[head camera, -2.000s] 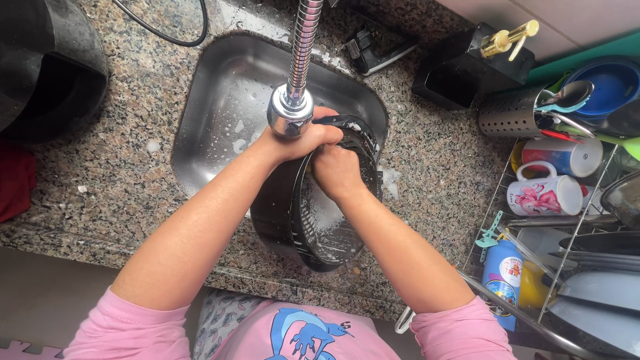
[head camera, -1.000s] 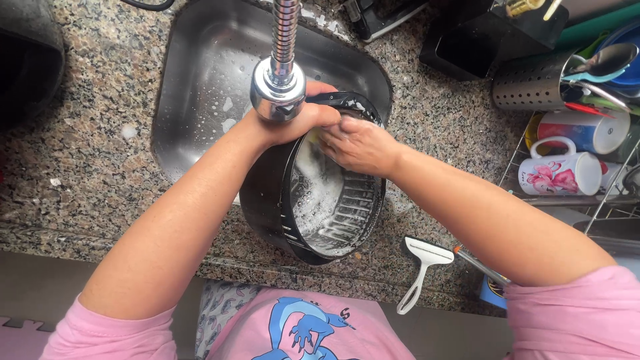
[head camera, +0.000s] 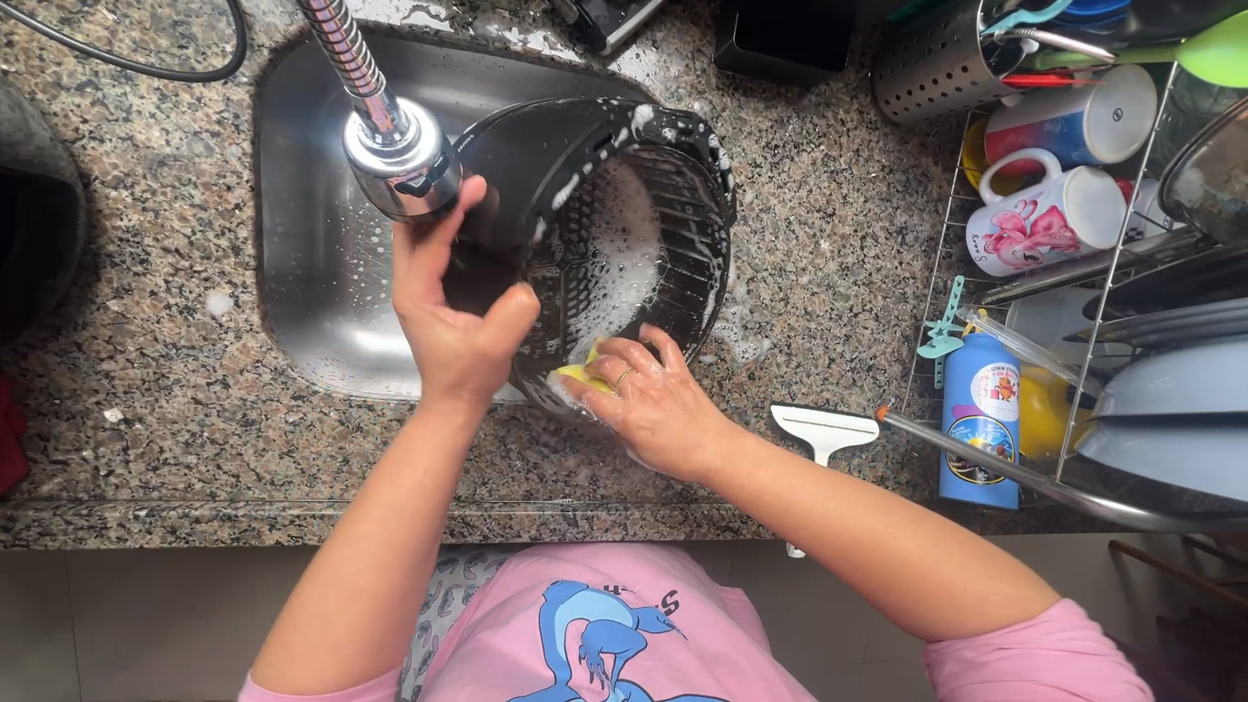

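A black perforated basket [head camera: 673, 234], its inside streaked with soap foam, lies tilted over the right side of the steel sink [head camera: 322, 283], its opening toward the right. My left hand [head camera: 453, 312] rests against the basket's outer wall on the left, thumb and fingers spread, just below the chrome faucet head [head camera: 400, 156]. My right hand [head camera: 648, 400] presses a yellow sponge [head camera: 585, 375] with foam on it against the basket's near rim.
A white squeegee [head camera: 824, 429] lies on the granite counter [head camera: 819, 292]. On the right, a wire dish rack [head camera: 1102, 312] holds mugs, a blue bottle [head camera: 980, 419] and plates. A black container [head camera: 785, 39] stands behind; a dark appliance [head camera: 39, 214] is at left.
My right hand has moved from the basket's far rim to its near rim, and the sponge now shows. My left hand has shifted to the basket's outer left wall. The basket has turned.
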